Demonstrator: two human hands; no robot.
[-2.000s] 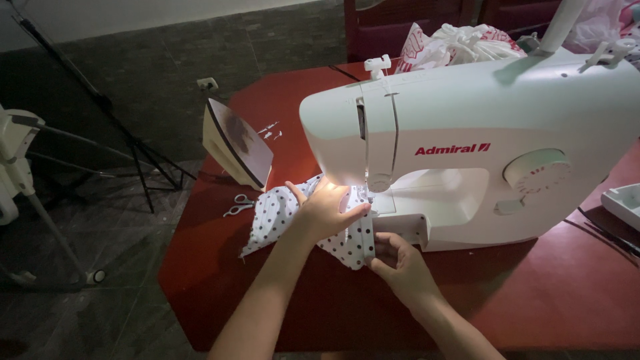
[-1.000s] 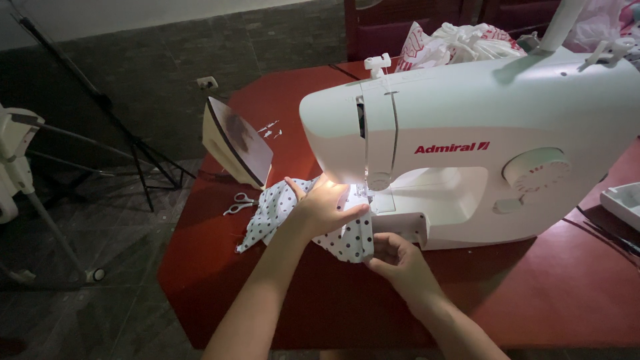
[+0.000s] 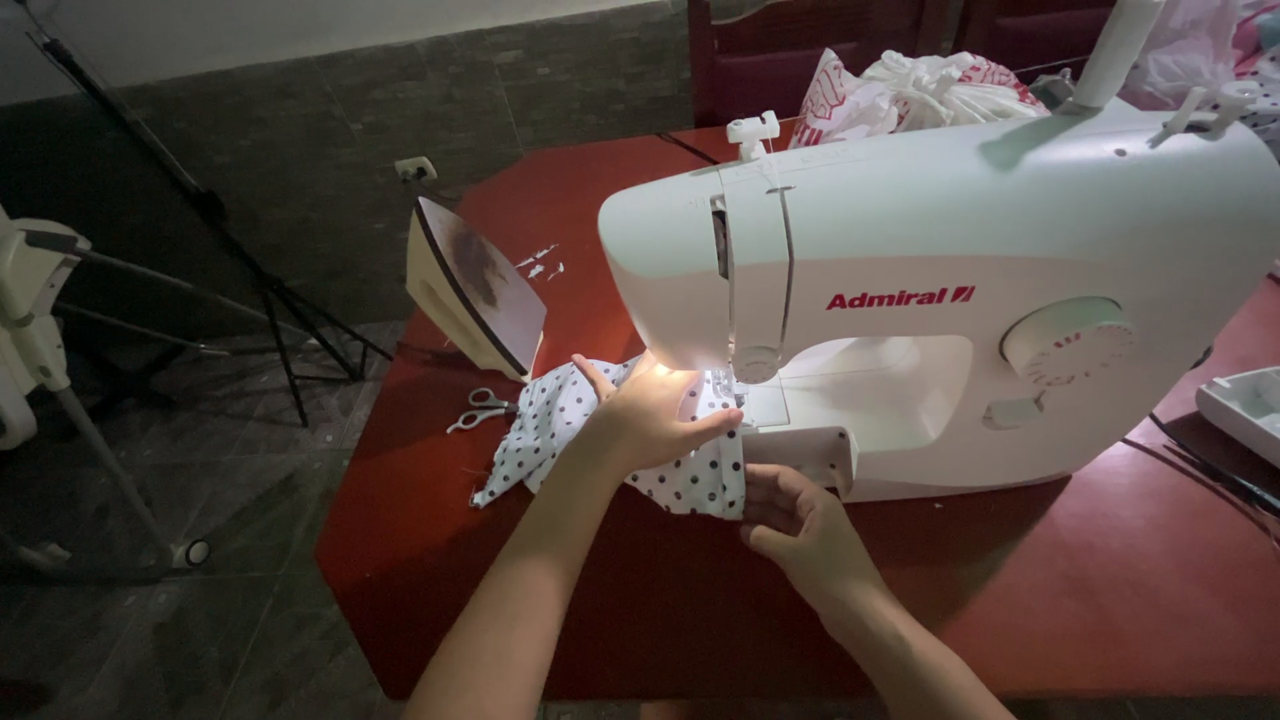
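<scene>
A white Admiral sewing machine (image 3: 900,230) stands on the red table, its lamp lit over the needle area. White fabric with dark polka dots (image 3: 690,480) lies under the presser foot and spreads to the left. My left hand (image 3: 650,415) rests flat on the fabric beside the needle, fingers apart, thumb toward the presser foot. My right hand (image 3: 800,520) pinches the fabric's near right edge between thumb and fingers, just in front of the free arm. The needle tip is hard to make out.
A clothes iron (image 3: 475,285) stands on its heel at the left, with small scissors (image 3: 482,408) near it. Thread scraps (image 3: 540,262) lie behind. Plastic bags (image 3: 920,95) sit behind the machine, and a white tray (image 3: 1245,410) at right. The table's left edge (image 3: 350,480) is near.
The dotted fabric has shifted a little away from me, toward the back of the machine, and its left part is more bunched. Both hands keep nearly the same places.
</scene>
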